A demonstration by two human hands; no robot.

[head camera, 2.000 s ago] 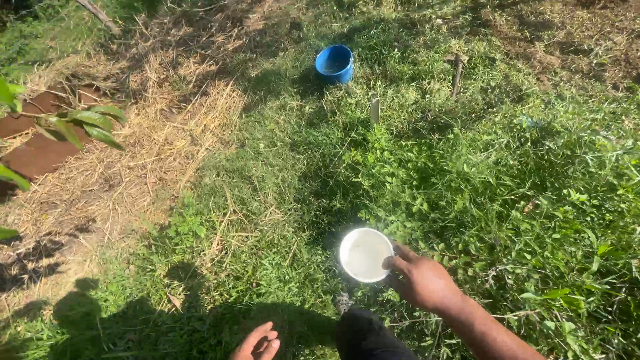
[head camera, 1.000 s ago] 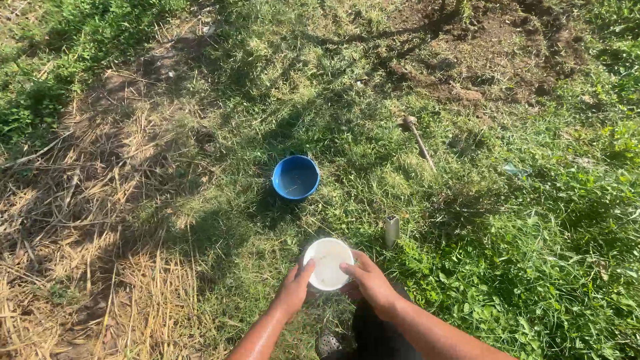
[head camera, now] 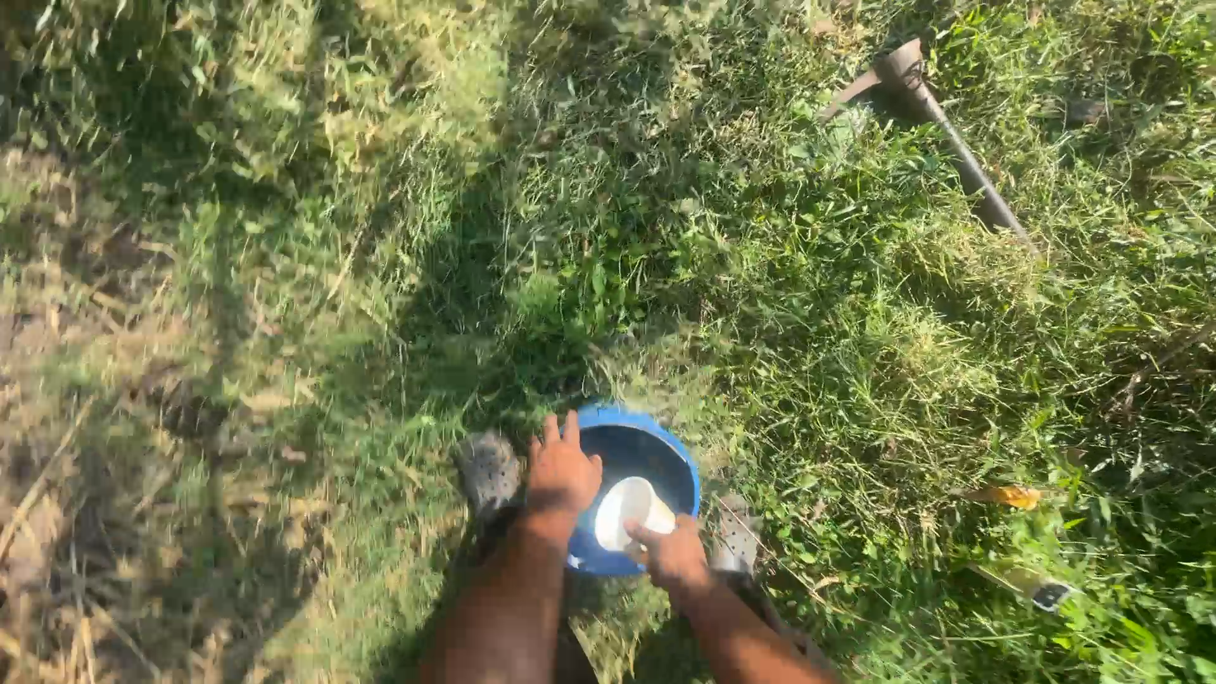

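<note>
A blue bucket (head camera: pixel 686 456) stands on the grass between my feet, its inside dark. In my right hand (head camera: pixel 673 551) is a white plastic tub (head camera: pixel 627 508), gripped at its right side and tilted over the bucket's opening. My left hand (head camera: pixel 562 467) lies at the bucket's left rim with its fingers spread and nothing in its grasp; whether it presses on the rim cannot be told. What the tub and the bucket contain is too blurred to tell.
A hoe (head camera: pixel 950 133) with a metal head lies in the grass at the upper right. At the lower right a pale post or strip (head camera: pixel 1021 581) with a dark end sits among weeds. Dry straw (head camera: pixel 47 475) covers ground on the left. My perforated shoes (head camera: pixel 490 470) flank the bucket.
The tub, held in both hands a second ago, is now in my right hand alone, over the bucket. My left hand has let go of it and moved to the rim. The view has shifted.
</note>
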